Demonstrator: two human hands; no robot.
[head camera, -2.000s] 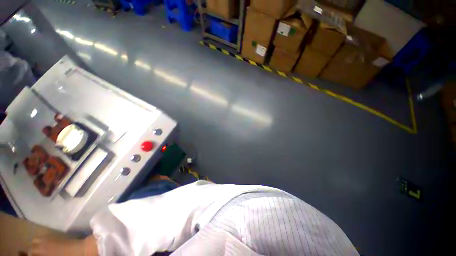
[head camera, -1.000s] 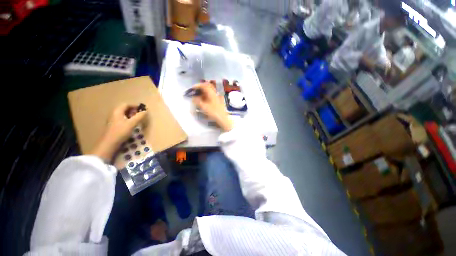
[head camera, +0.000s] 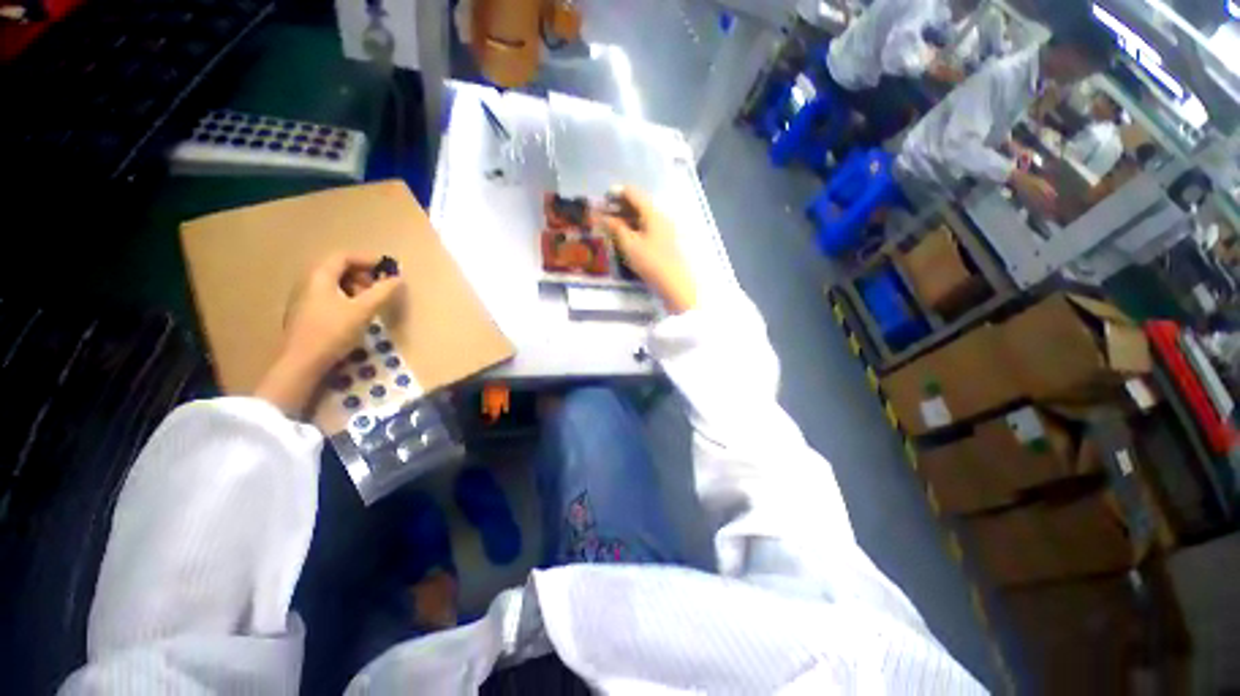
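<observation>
My left hand is over the cardboard backing board and pinches a small black part in its fingertips. Below that hand the release liner sheet shows rows of round dark dots and a silvery lower end past the board's edge. My right hand is at the right side of the orange-brown fixture on the white machine. Its fingertips are near a small pale spot. Whether they hold anything cannot be told. The round white piece is not visible.
A pale perforated tray lies behind the board. Dark trays fill the left. A gold-brown cylinder hangs above the machine's back edge, and a thin dark tool lies on its top. Cardboard boxes, blue stools and people in white coats are at the right.
My right hand has moved right, from the left side of the fixture to its right side, uncovering the brown blocks. My left hand stays over the board with the black part.
</observation>
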